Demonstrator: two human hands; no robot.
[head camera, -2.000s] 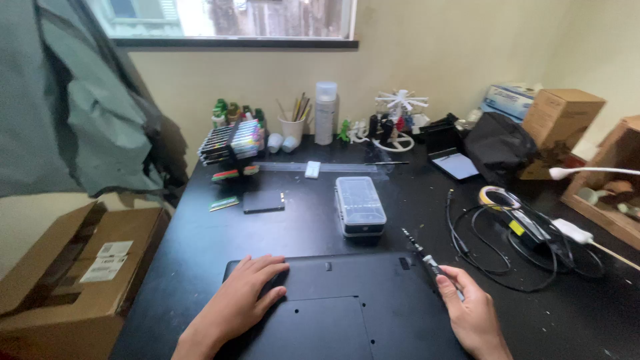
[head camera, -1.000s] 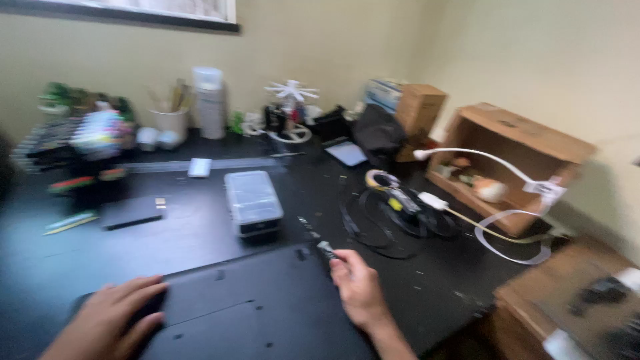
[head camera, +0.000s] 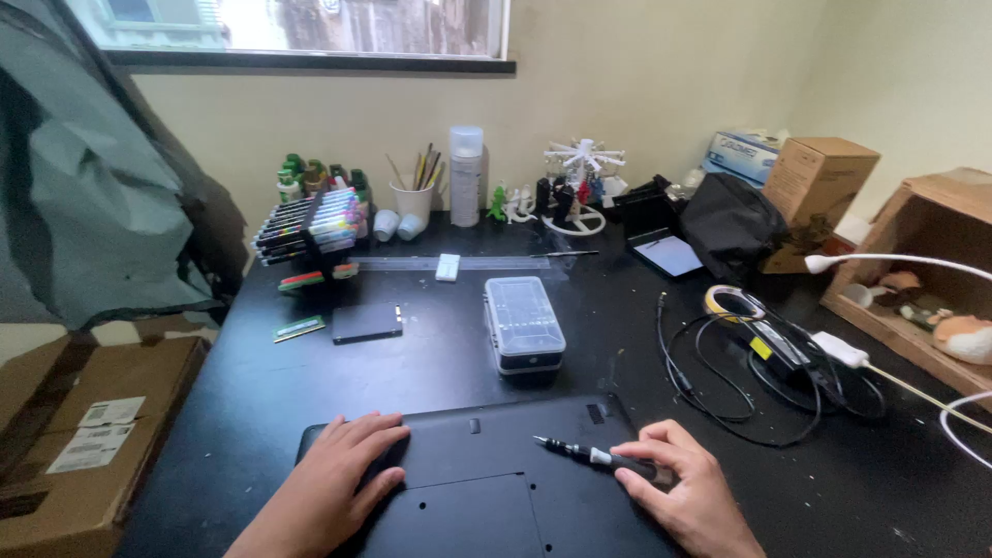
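Note:
A black laptop (head camera: 465, 449) lies upside down at the table's near edge, its base with screw holes facing up. My left hand (head camera: 349, 473) rests on the laptop's left part, fingers spread, holding nothing. Over the right part, my right hand (head camera: 674, 480) grips a precision screwdriver (head camera: 601, 457) between thumb and fingers, its tip pointing left. Beyond the laptop stands a clear-lidded plastic case (head camera: 526, 322). A black 2.5-inch drive (head camera: 367, 322) and a green memory module (head camera: 299, 328) lie on the table to the left of that case.
A black power adapter (head camera: 779, 349) with coiled cables lies at right, beside a tape roll (head camera: 732, 303) and a wooden box (head camera: 903, 232). Marker rack (head camera: 310, 229), brush cup (head camera: 411, 203) and spray can (head camera: 466, 182) stand at the back. A cardboard box (head camera: 155, 364) is at left.
The screwdriver in my right hand now points left over the laptop; two seconds ago it pointed up and away near the laptop's right corner. The view swung right and came back.

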